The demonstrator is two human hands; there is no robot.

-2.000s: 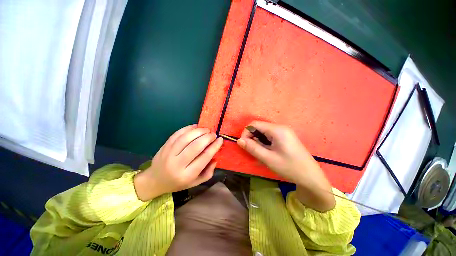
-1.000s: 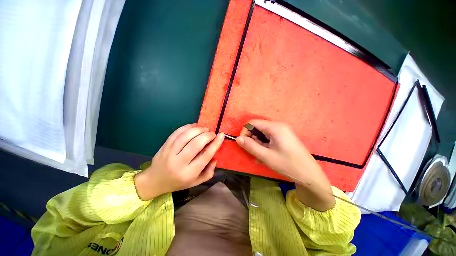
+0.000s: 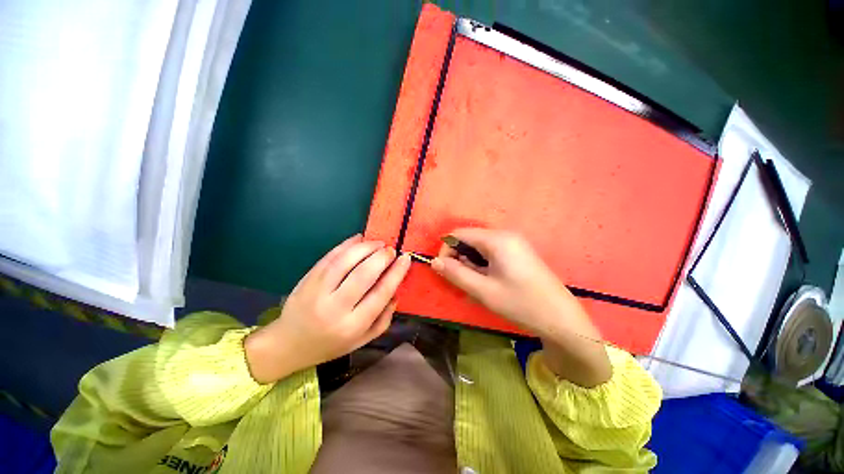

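A thin black frame lies on the red board, its thicker side at the far edge. My left hand rests at the frame's near left corner, fingertips pressed on the end of a narrow tape. My right hand is just right of it, thumb and finger pinching the narrow tape on the near side of the frame. A small dark tool is also held in my right hand, mostly hidden. A thin strand runs from my right wrist towards the tape roll.
White sheets lie at the left. At the right, another black frame lies on white sheets. A blue crate is below the bench edge at the lower right. The bench top is green.
The view has shifted slightly, so the board and frame sit a little lower and further left. My hands keep nearly the same place on the frame's near left corner.
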